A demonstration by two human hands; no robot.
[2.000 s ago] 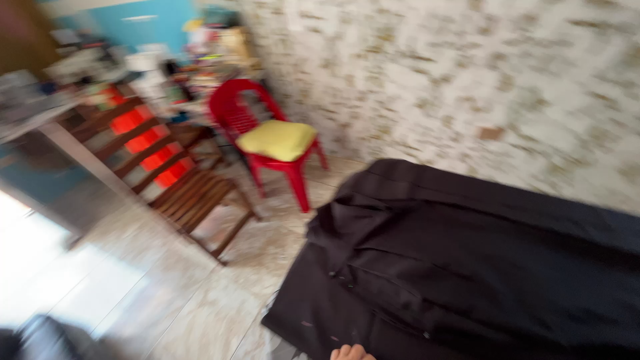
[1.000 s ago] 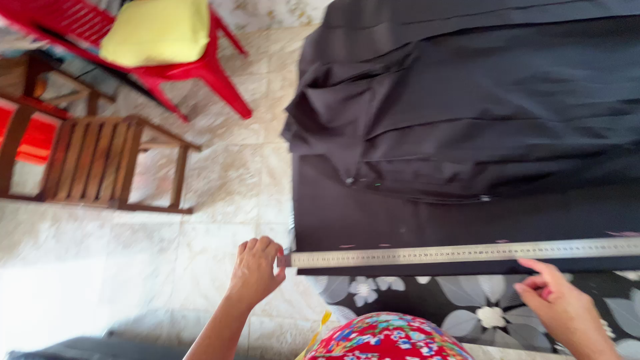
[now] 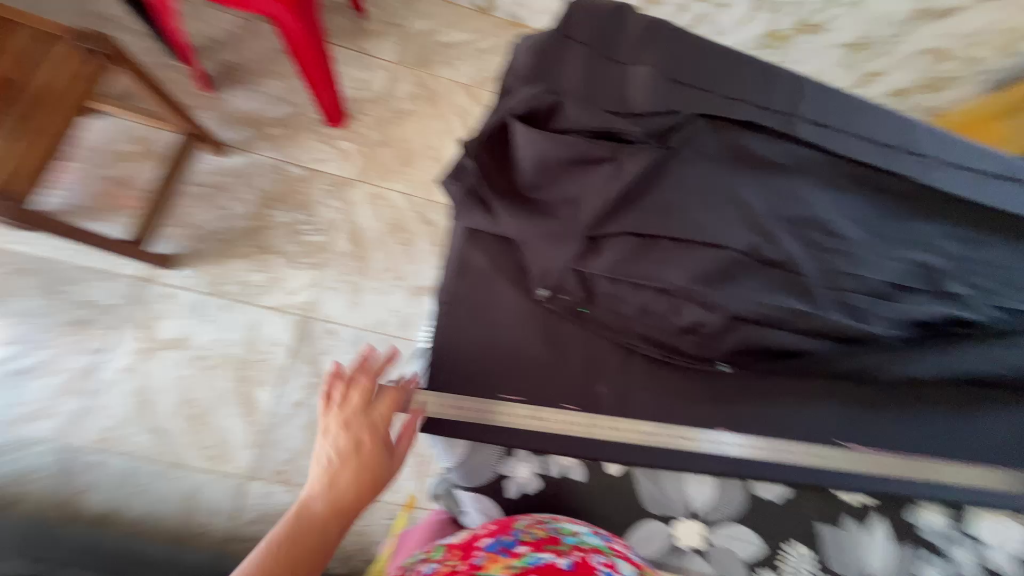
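Observation:
A long metal ruler (image 3: 688, 436) lies along the near edge of a dark fabric (image 3: 496, 320), with short chalk-like marks beside it. My left hand (image 3: 360, 436) is at the ruler's left end, thumb and forefinger around the tip, the other fingers spread. A folded dark garment (image 3: 720, 232) with small fastener-like spots rests on the fabric. Under the near edge shows a black cloth with grey and white flowers (image 3: 688, 532). My right hand is out of view.
Tiled floor (image 3: 280, 336) lies to the left. A wooden chair (image 3: 120, 136) and the legs of a red plastic chair (image 3: 308, 64) stand at the upper left. A patterned wall (image 3: 800, 40) runs behind the fabric, and something yellow (image 3: 984, 116) shows at the right edge.
Two seconds ago one hand showed at the fabric's near edge; one second ago both hands were at the ruler. The right hand has since left the view. The view has shifted and tilted.

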